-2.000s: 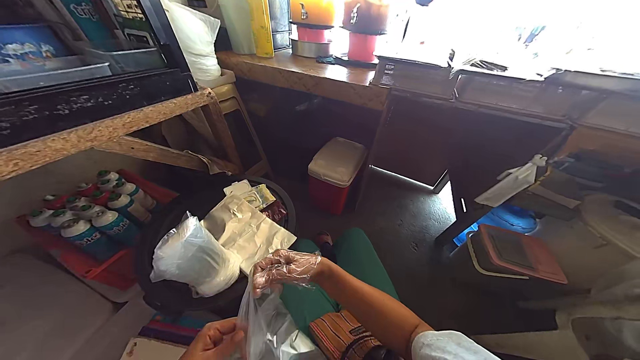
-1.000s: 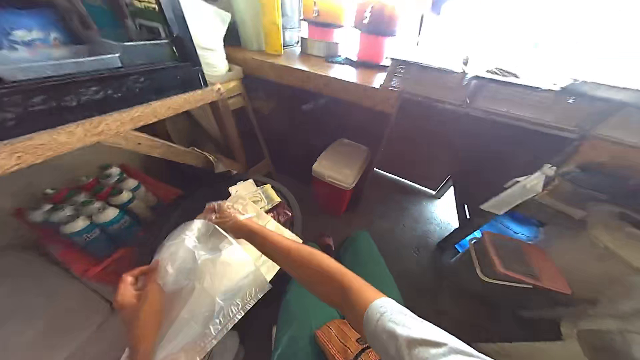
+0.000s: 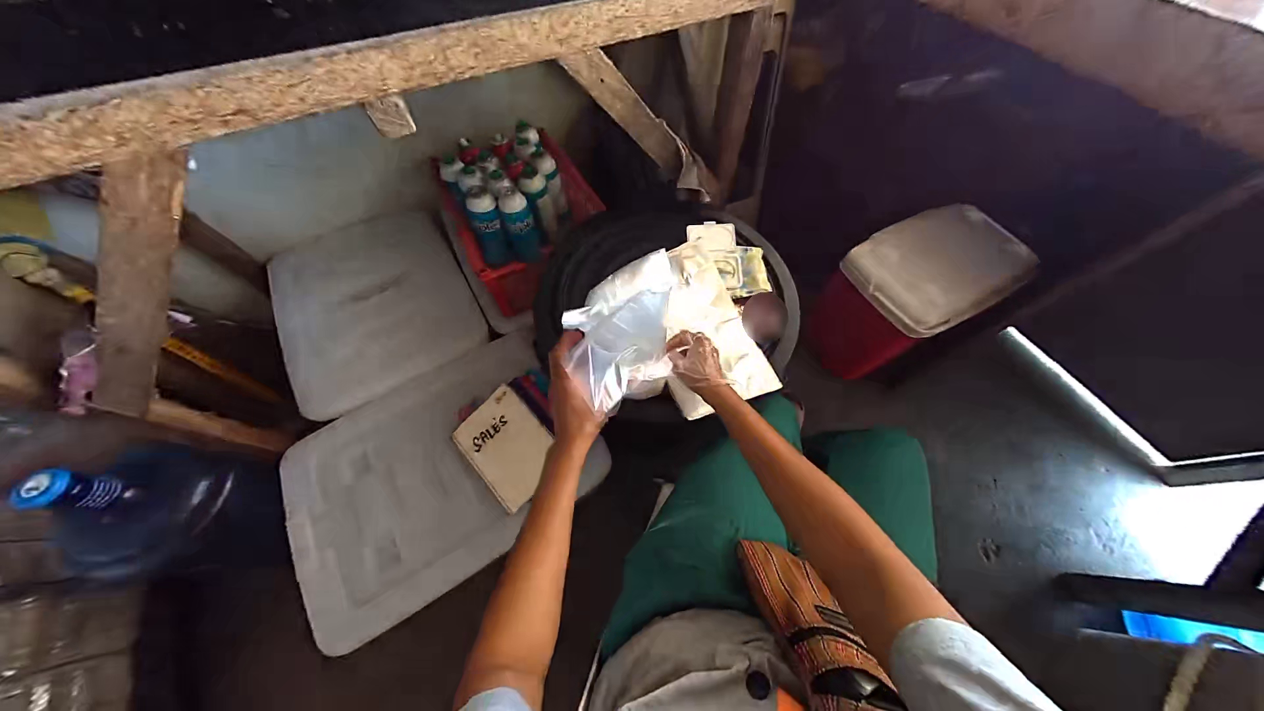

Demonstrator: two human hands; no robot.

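Note:
My left hand (image 3: 575, 387) grips the left side of a crumpled clear plastic bag (image 3: 624, 341). My right hand (image 3: 697, 361), in a thin clear plastic glove, has its fingers bent at the bag's right edge; whether they pinch it is not plain. Pale paper or plastic sheets (image 3: 746, 360) lie under and beside the right hand, on a round black lid or tub (image 3: 578, 262). Small packets (image 3: 749, 269), one of them yellow, lie at the far side of the sheets.
Left of the tub are two grey plastic lids (image 3: 370, 306), a notebook (image 3: 502, 444) bearing writing, and a red crate (image 3: 578, 173) of several bottles. A red cooler box with a white lid (image 3: 933, 267) stands at right. A wooden beam (image 3: 395, 74) crosses above; a large water bottle (image 3: 138, 513) lies far left.
The view has swung down and left. My left hand, low at the left side of the bag one second ago, is now nearer the right hand, with the bag bunched up between them.

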